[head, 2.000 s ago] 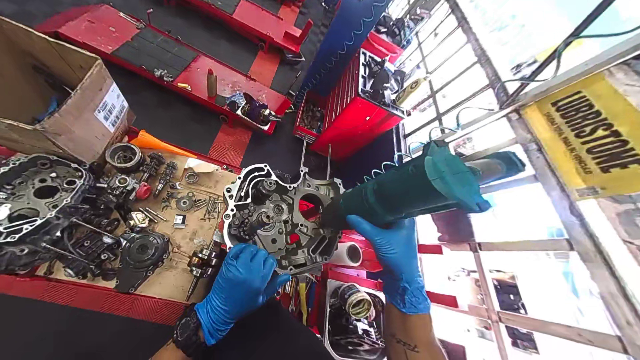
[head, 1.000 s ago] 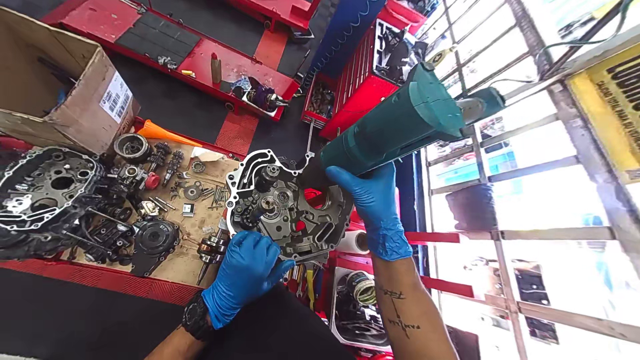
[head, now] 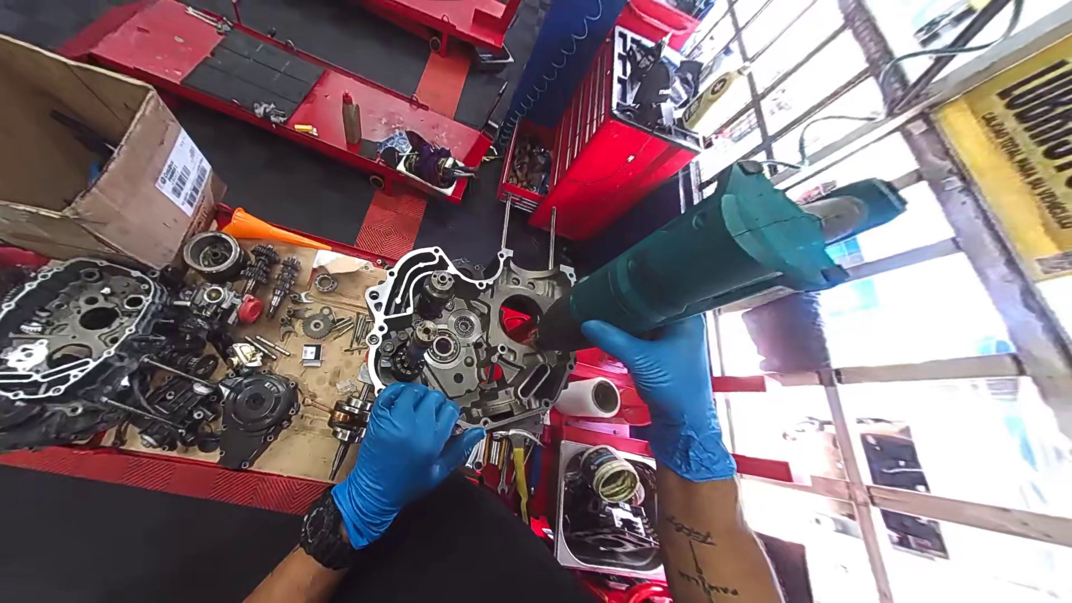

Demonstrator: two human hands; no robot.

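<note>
An engine crankcase half [head: 469, 335] with a gasket face and gears inside is held in front of me. My left hand [head: 410, 456], in a blue glove, grips its lower left rim. My right hand [head: 662, 377], also gloved, is closed around the underside of a green heat gun [head: 695, 260]. The gun's dark nozzle [head: 557, 327] points at the round bore on the crankcase's right side; whether it touches the metal I cannot tell.
Left, a bench bears another crankcase half [head: 92, 327], a clutch cover [head: 258, 406], gear shafts [head: 272, 276], an orange funnel [head: 268, 228] and a cardboard box [head: 126, 167]. Ahead stands a red tool chest [head: 607, 159]. Below right are a paper roll [head: 589, 397] and a metal tray [head: 578, 548].
The heat gun has swung lower at its rear end since one second ago, with my right hand still on it. My left hand keeps its grip on the crankcase half.
</note>
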